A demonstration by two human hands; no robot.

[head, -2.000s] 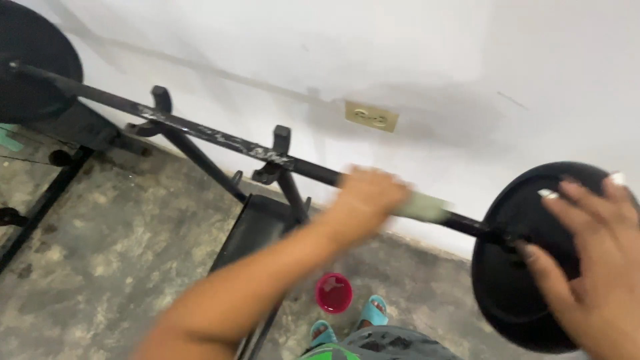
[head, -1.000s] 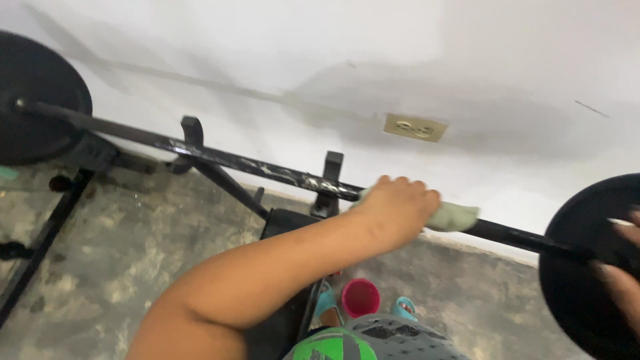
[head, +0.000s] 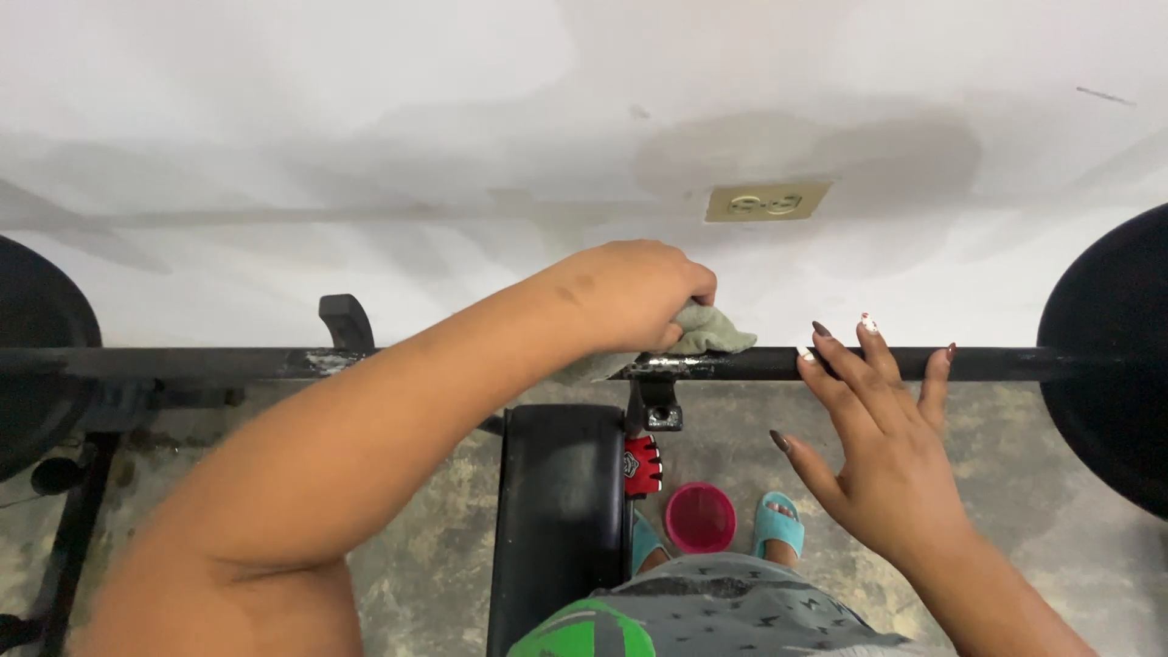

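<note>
A black barbell (head: 976, 364) with worn, whitish patches lies across the view, resting on the rack's uprights (head: 347, 322). My left hand (head: 643, 297) grips a pale green cloth (head: 712, 330) and presses it on the bar near the right-hand rest. To its right, my right hand (head: 881, 424) is spread, fingertips at the bar, holding nothing. Black weight plates stand at both ends, the right one (head: 1109, 365) and the left one (head: 41, 319), each partly cut off by the frame.
A black padded bench (head: 561, 520) stands below the bar, with a red item (head: 642, 465) beside it. A pink bucket (head: 700, 518) is on the floor between my feet in blue slides (head: 778, 525). Behind the bar is a white wall with an outlet (head: 768, 202).
My left hand has moved left along the bar with the cloth, to the right-hand rest. My right hand has left the right plate and is now at the bar. The view has turned and shifted.
</note>
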